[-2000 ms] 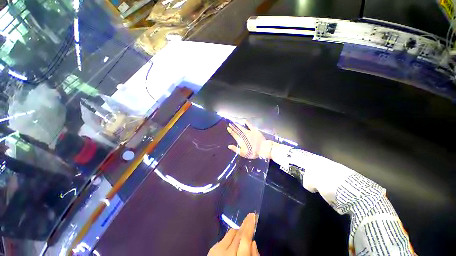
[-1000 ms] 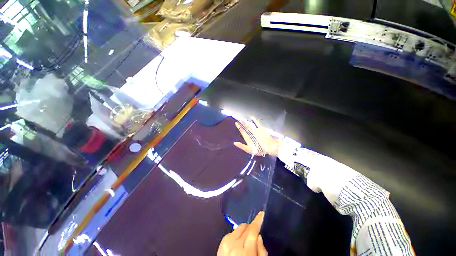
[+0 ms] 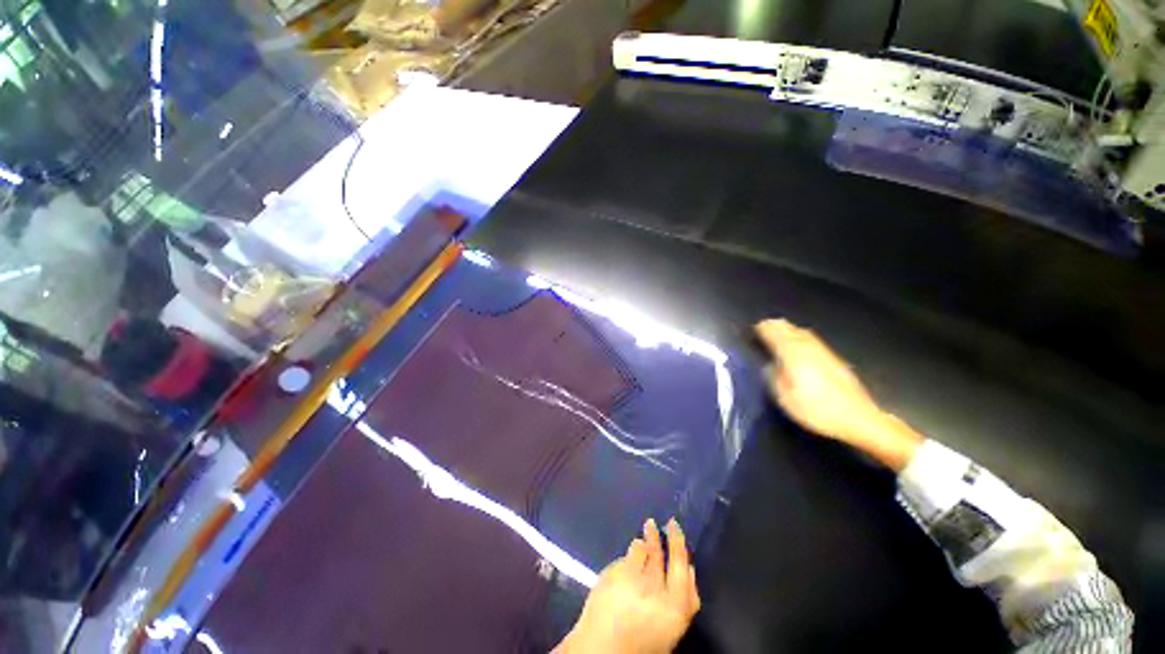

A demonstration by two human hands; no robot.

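A maroon cut panel (image 3: 447,422) lies flat under the clear glossy template cover (image 3: 677,371), its curved and pointed end towards the black bed. My right hand (image 3: 824,383) is at the cover's right far corner, with bent fingers; whether it grips the edge cannot be told. My left hand (image 3: 645,594) is at the cover's near right edge, palm down with fingers a little apart. It is cut off by the bottom of the picture. An orange-yellow strip (image 3: 345,358) runs along the cover's left side.
The black machine bed (image 3: 715,166) fills the right, with a white rail (image 3: 715,59) across the far side. A white sheet (image 3: 447,141), brown wrapped bundles (image 3: 396,58), a red-black item (image 3: 173,364) and a pale plastic bag (image 3: 64,256) are beyond the strip.
My right hand has left the panel's pointed end and moved right to the cover's corner. My left hand's fingers have spread a little. The cover's reflections have shifted, and the pointed end now shows.
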